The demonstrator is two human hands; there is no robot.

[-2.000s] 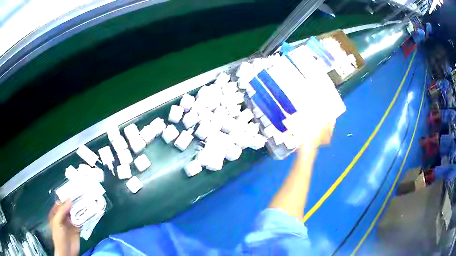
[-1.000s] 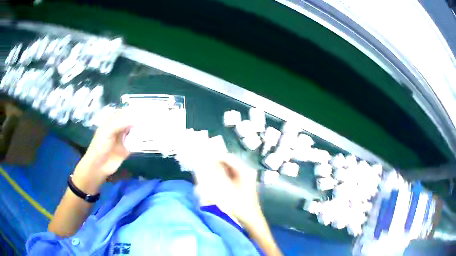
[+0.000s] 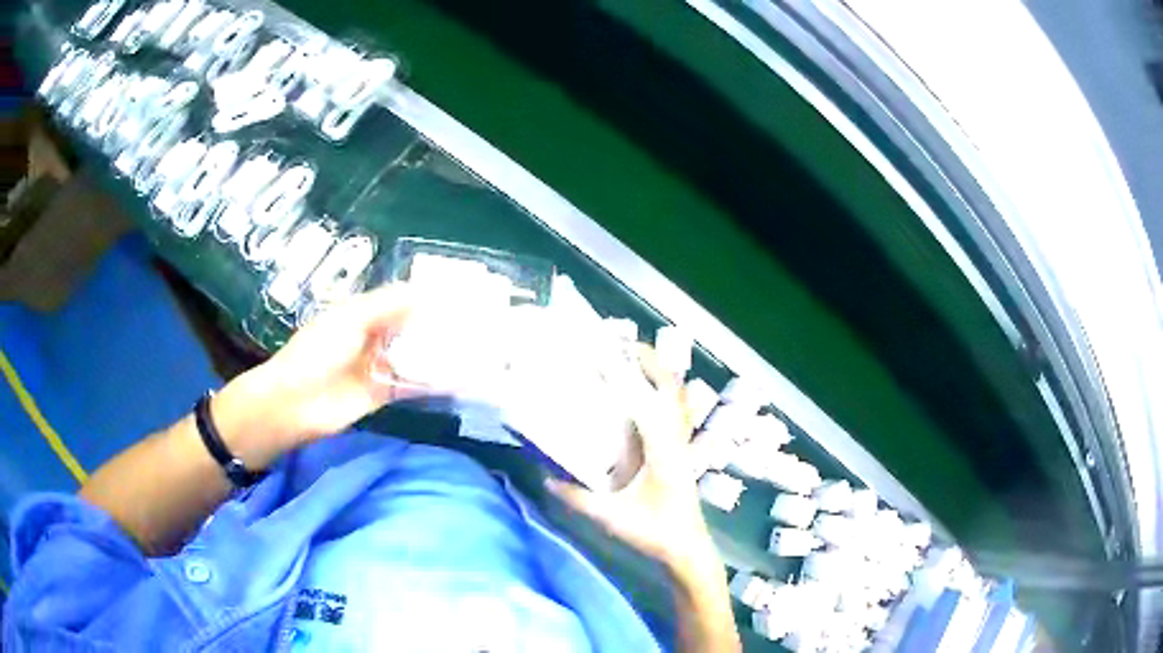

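My left hand (image 3: 334, 360), with a dark wristband, grips a clear blister tray (image 3: 440, 296) with white contents, in front of my body. My right hand (image 3: 657, 491) grips a white retail box (image 3: 574, 389) by its right end; a dark blue side shows along its lower edge. The box and tray meet or overlap between my hands. Glare washes out both, so I cannot tell whether the tray is partly inside the box. A thin white piece (image 3: 485, 424) shows below them.
Rows of trays with coiled white cables (image 3: 211, 166) lie at the upper left. Loose white chargers (image 3: 829, 549) lie at the lower right, beside blue-and-white boxes (image 3: 963, 625). A pale metal rail (image 3: 548, 223) divides the bench from the green belt (image 3: 765, 242). A brown carton (image 3: 64, 249) stands at left.
Since the first frame, my right hand has come back from the boxes at the far right. Since the second, the white box and tray have come together between my hands. The view has turned left.
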